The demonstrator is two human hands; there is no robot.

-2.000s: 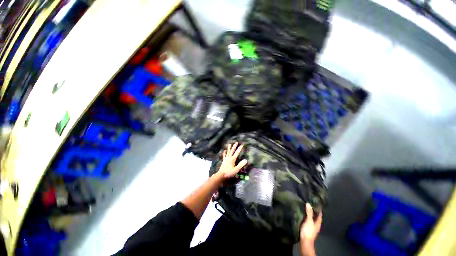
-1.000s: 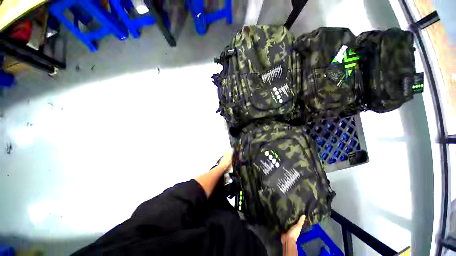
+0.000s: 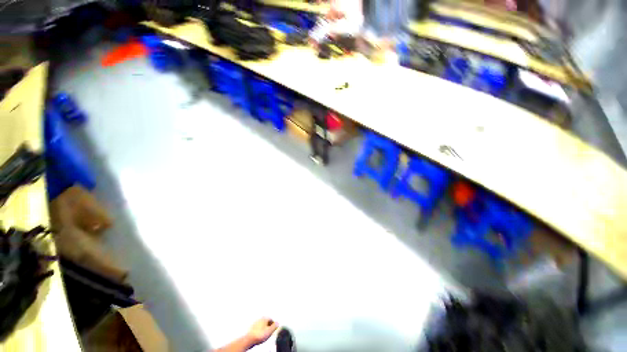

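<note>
My left hand point(image 3: 263, 330) is small and blurred at the bottom edge, with the forearm coming in from the lower left. Nothing shows in it, and its fingers are too blurred to read. My right hand is not in view. A dark, blurred heap point(image 3: 509, 323), like the dark camouflage backpacks, lies at the lower right, cut off by the edge.
A dark shoe tip point(image 3: 284, 339) is beside my hand. A long light-wood table point(image 3: 412, 124) crosses the right side, with blue stools point(image 3: 419, 182) under it. Another table point(image 3: 51, 302) at the left bears black bags point(image 3: 20, 275). Cardboard boxes point(image 3: 86, 227) and a blue bin point(image 3: 67, 155) stand beside it.
The view has swung up and away from the pallet to the aisle and tables. The backpack between my hands has left the view, and so has my right hand.
</note>
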